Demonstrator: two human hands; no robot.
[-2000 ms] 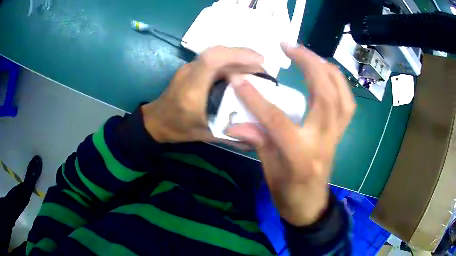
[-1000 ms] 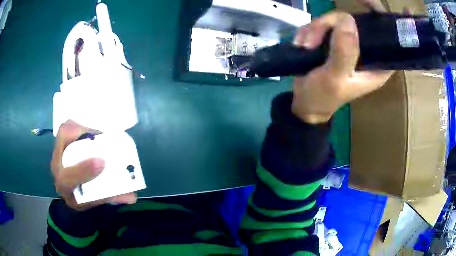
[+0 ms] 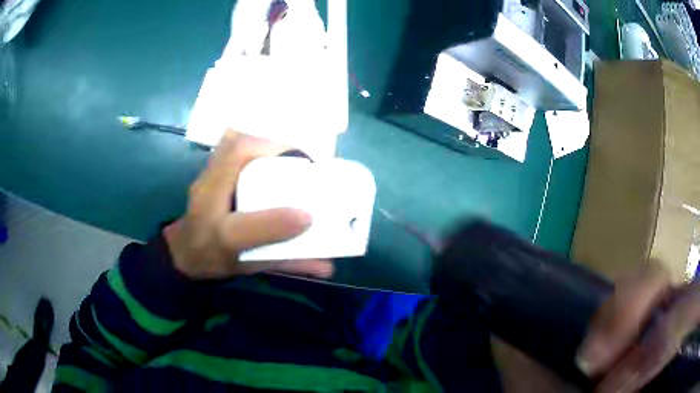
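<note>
My left hand grips the white wall-mount bracket, thumb across its flat base plate, which shows a dark keyhole slot at its right side. The white camera body lies on the bench just beyond, with thin internal wires in its opening. My right hand, blurred and partly cut off at the lower right, holds the black electric screwdriver. Its thin bit points up and left towards the bracket's slot, apart from it. Whether a screw is on the bit I cannot tell.
The screw feeder stands at the back right, with a white piece beside it. A brown carton lines the right edge. The tail cable lies left of the camera. A person's dark shoe shows at the lower left.
The screwdriver in my right hand has moved from the feeder down towards the bracket, its bit now pointing left. My left hand still holds the bracket, which appears further right in view.
</note>
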